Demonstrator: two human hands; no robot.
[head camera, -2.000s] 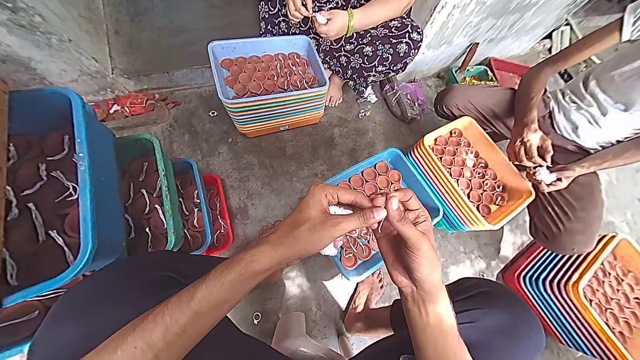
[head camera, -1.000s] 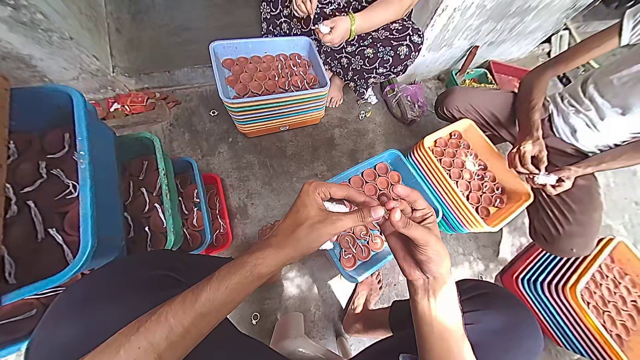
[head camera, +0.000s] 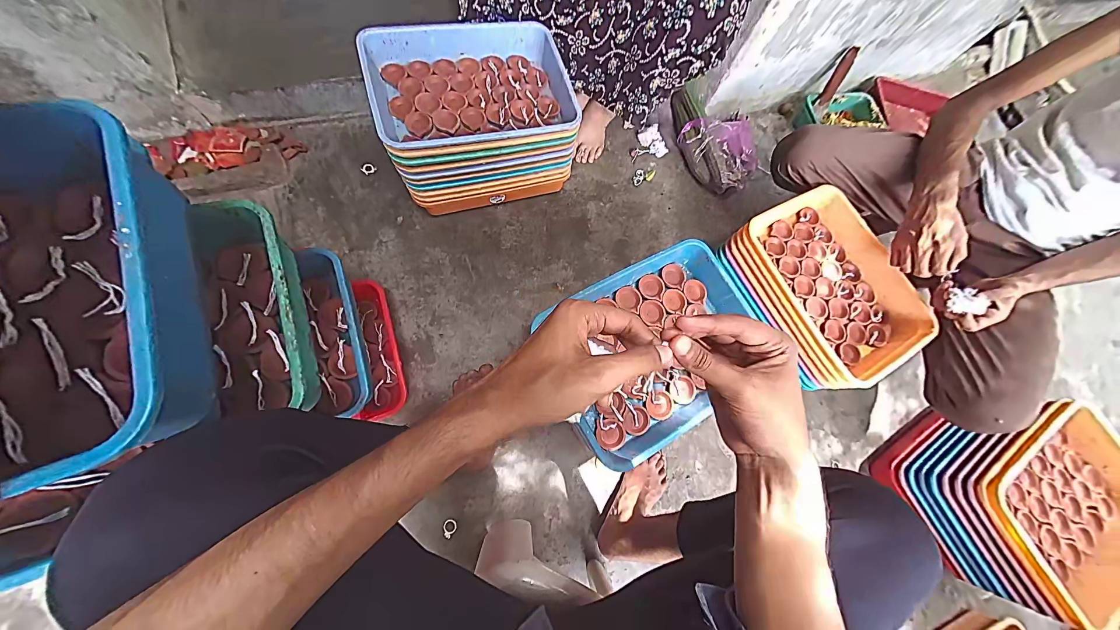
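My left hand (head camera: 582, 363) and my right hand (head camera: 744, 376) meet at the fingertips over a blue plastic tray (head camera: 560, 306). The fingertips pinch something very small, hard to make out, perhaps a cotton wick. A bit of white cotton (head camera: 600, 347) shows at my left palm. Rows of small round clay lamps (head camera: 650, 286) lie in the tray beneath; those nearer me have white wicks in them. My hands hide the tray's middle.
A co-worker's hands (head camera: 954, 262) hold white cotton at the right, beside an orange tray (head camera: 901, 350) of lamps. A stack of trays (head camera: 481, 175) stands ahead. Blue (head camera: 149, 289), green (head camera: 293, 324) and red (head camera: 389, 350) trays of lamps with wicks line the left.
My hands stay joined over the tray, with small shifts of the fingers. The hands of the person at the top, seen earlier, are now out of view. The co-worker's hands at the right have moved apart.
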